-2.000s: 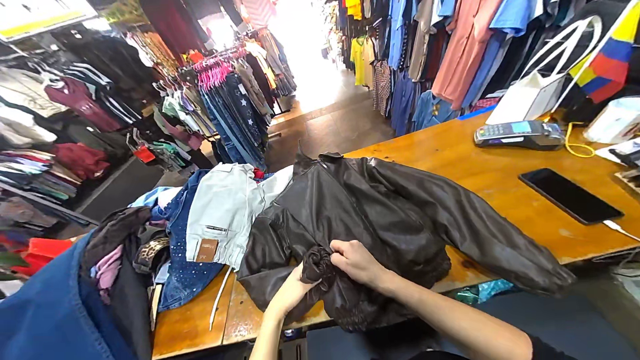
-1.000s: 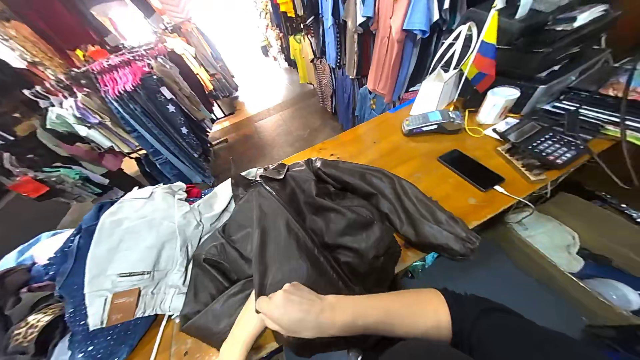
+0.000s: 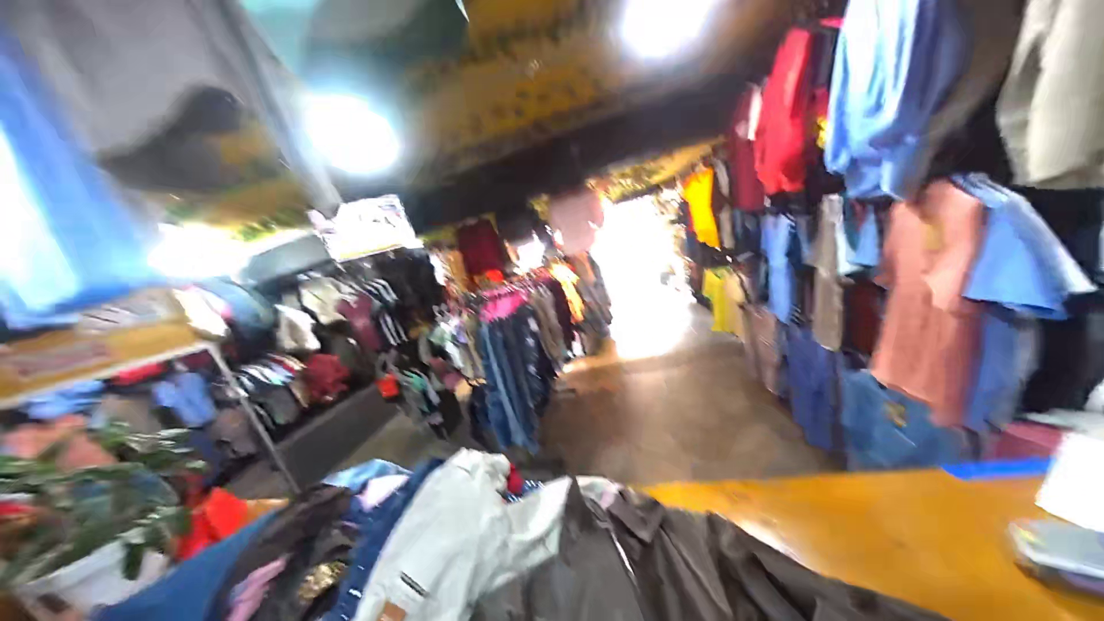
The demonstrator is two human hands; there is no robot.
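Observation:
Neither of my hands shows in the head view now. A dark brown leather-look jacket (image 3: pixel 664 552) lies at the bottom of the view on the wooden counter (image 3: pixel 862 526), its collar toward the far side. Against its left side rests a pale grey-white denim garment (image 3: pixel 457 526) with a brown tag. Further left are a dark blue garment with light specks (image 3: pixel 371 552) and a heap of dark clothes (image 3: pixel 302 535). The lower part of the jacket is cut off by the frame's edge.
A card terminal (image 3: pixel 1061 552), blurred, sits at the counter's right edge. Beyond the counter, jeans hang on a rack (image 3: pixel 509 371), and shirts and a pink garment (image 3: pixel 927 293) hang at the right. A leafy plant (image 3: pixel 95 492) stands at the lower left. Floor (image 3: pixel 673 414) runs between the racks.
The view has swung up toward the shop and ceiling. Both hands, earlier at the jacket's lower part, are out of frame, as is the phone on the counter.

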